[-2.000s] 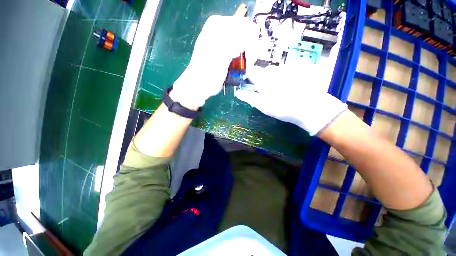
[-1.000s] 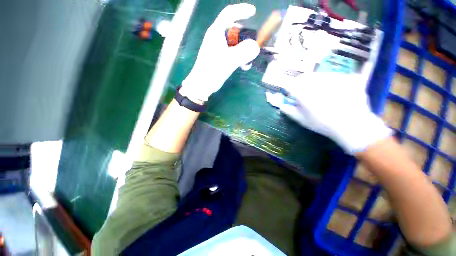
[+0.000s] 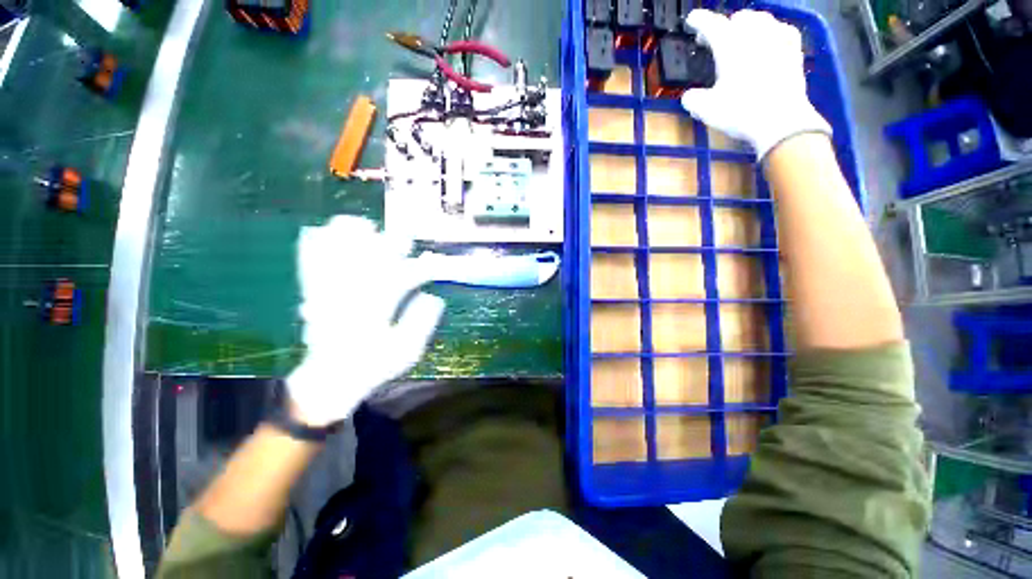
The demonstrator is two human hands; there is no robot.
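Observation:
My gloved right hand (image 3: 760,85) is at the tray's upper end, its thumb and fingers around the right side of a black coil component (image 3: 681,63) with orange winding. Other black coil components (image 3: 600,51) stand in cells beside it. My gloved left hand (image 3: 353,317) is over the bench's near part, fingers apart, with nothing visible in it. A pale-blue and white knife handle (image 3: 498,269) lies below the fixture plate (image 3: 424,215), its left end close to my left fingers. The pale teal block (image 3: 502,189) on the plate shows no coil on it.
The blue divided tray (image 3: 575,339) stands right of the bench. An orange bar (image 3: 353,138) and red-handled cutters (image 3: 473,53) lie around the fixture. A dark coil piece (image 3: 269,14) is at the back. Left of the pale rail (image 3: 130,283), coils sit on the green conveyor (image 3: 45,385).
My right hand has left the knife and moved to the tray's far end. My left hand has come down nearer the bench's front edge and no longer shows a coil. The view has turned right.

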